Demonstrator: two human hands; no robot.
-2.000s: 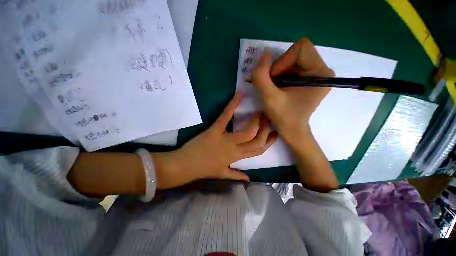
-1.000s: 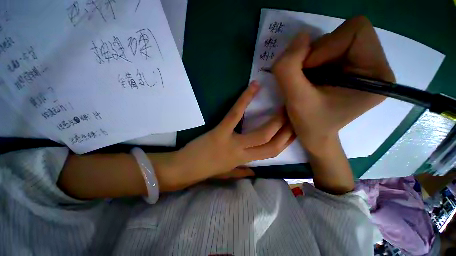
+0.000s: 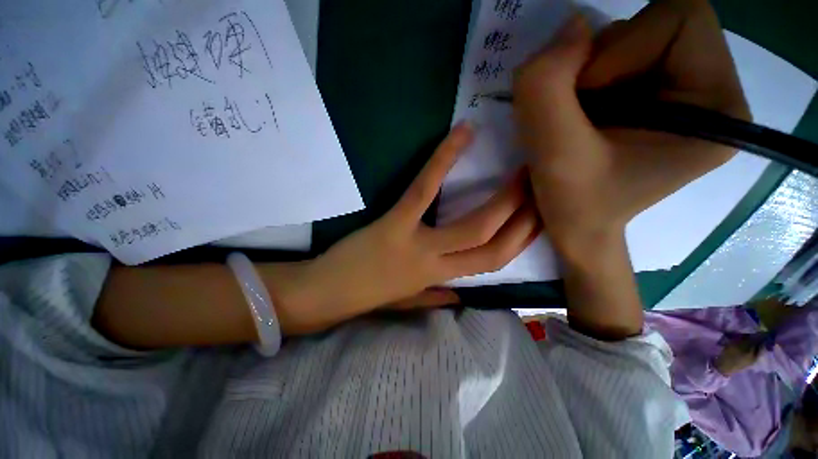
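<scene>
My right hand [image 3: 619, 134] grips a black gel pen [image 3: 691, 121], its tip on the left part of a white writing sheet [image 3: 664, 242]. Several short lines of black writing stand at that sheet's left edge; the pen tip is at the lowest one. The pen's far end runs out of the picture at right. My left hand [image 3: 448, 233] lies spread on the sheet's lower left part, fingers apart, holding nothing. A filled list sheet [image 3: 296, 179] with columns and larger scrawled characters lies to the left, on other papers.
The papers lie on a dark green tabletop [image 3: 377, 90]. A silvery, dimpled flat rectangle [image 3: 753, 238] lies at right, with more upright ones [image 3: 803, 269] beyond it. A person in purple [image 3: 717, 376] is at lower right. A pale bangle [image 3: 256, 305] is on my left wrist.
The view has moved closer, and papers sit higher in it. The pen tip has moved down the sheet's left edge to a lower line, where new strokes show. Yellow strip has left the picture.
</scene>
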